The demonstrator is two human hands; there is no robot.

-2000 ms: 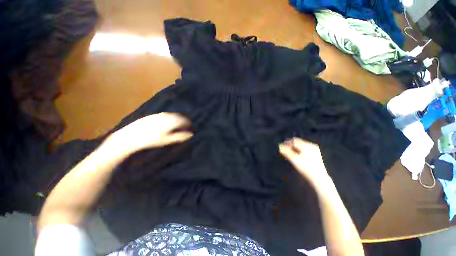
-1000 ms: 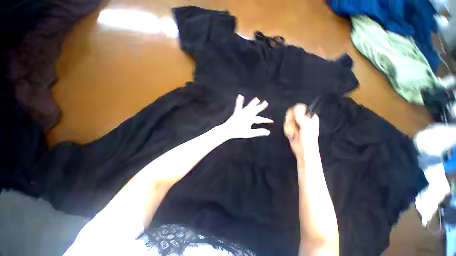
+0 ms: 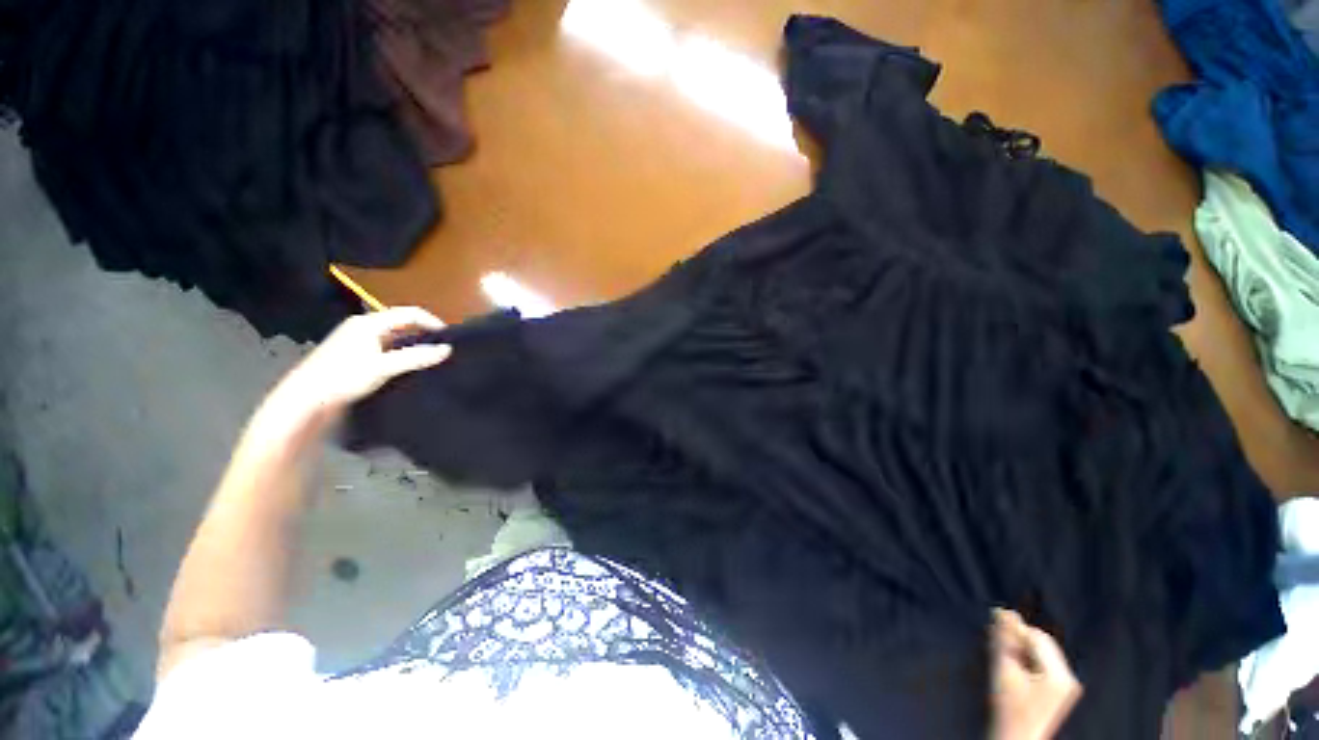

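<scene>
A black short-sleeved dress [image 3: 897, 419] lies spread on the brown table [image 3: 608, 174], its neckline with a thin tie at the upper right. Its skirt reaches left past the table edge. My left hand [image 3: 379, 359] holds the left corner of the skirt hem, pulled out to the left. My right hand [image 3: 1030, 668] is on the lower part of the skirt near me, fingers curled. Whether it pinches the cloth, or has a small tool inside, cannot be told.
A heap of black and dark brown garments [image 3: 217, 145] hangs over the table edge at the upper left. Blue [image 3: 1247, 101] and pale green [image 3: 1261, 282] garments lie at the right, with white items [image 3: 1292, 614] below them. Grey floor [image 3: 347, 535] shows at the lower left.
My left hand has moved from the middle of the dress out to the left and taken hold of the hem corner. My right hand has moved down towards me. The view has shifted left.
</scene>
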